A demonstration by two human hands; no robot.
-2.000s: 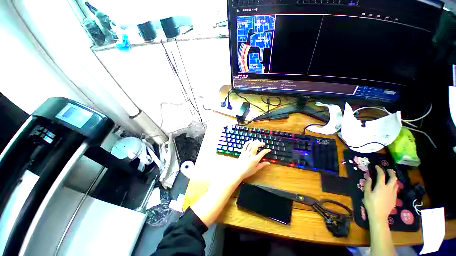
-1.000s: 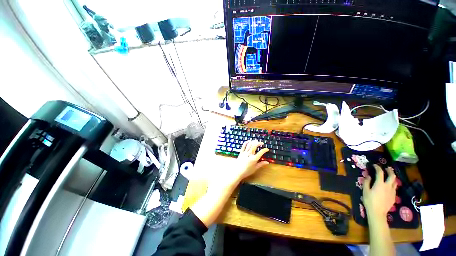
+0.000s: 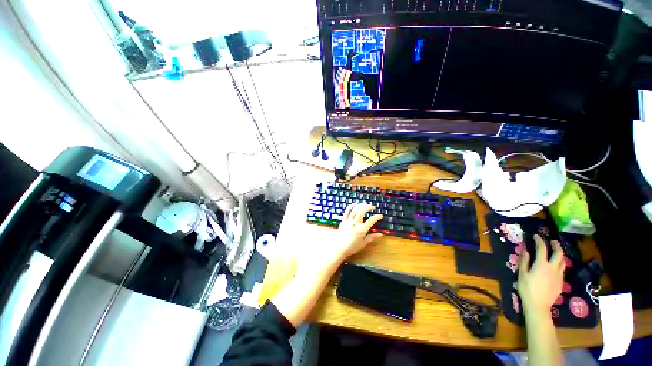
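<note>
My left hand [image 3: 355, 231] rests on the lit keyboard [image 3: 429, 218], fingers spread over its lower left-middle keys and holding nothing. My right hand [image 3: 541, 275] lies on the dark mouse pad [image 3: 578, 309] with pink-red motifs, curled over a dark mouse [image 3: 531, 250] that is mostly hidden under the fingers. The wide monitor [image 3: 500, 71] shows blue pattern pieces [image 3: 367, 41] and a curved red-white strip at screen left. One small blue piece [image 3: 418, 51] stands apart on the black field, left of a thin slanted line.
A black smartphone [image 3: 376, 292] and long-bladed shears [image 3: 465, 297] lie below the keyboard. A dark square [image 3: 477, 263] lies beside the pad. A white moulded item [image 3: 525, 187], green packet [image 3: 571, 207] and cables are behind. A white tag [image 3: 615, 325] hangs at right. A large machine [image 3: 107, 175] stands left.
A small blue piece now shows apart on the black screen field, right of the other pieces. The view has shifted slightly. Both hands stay in nearly the same places.
</note>
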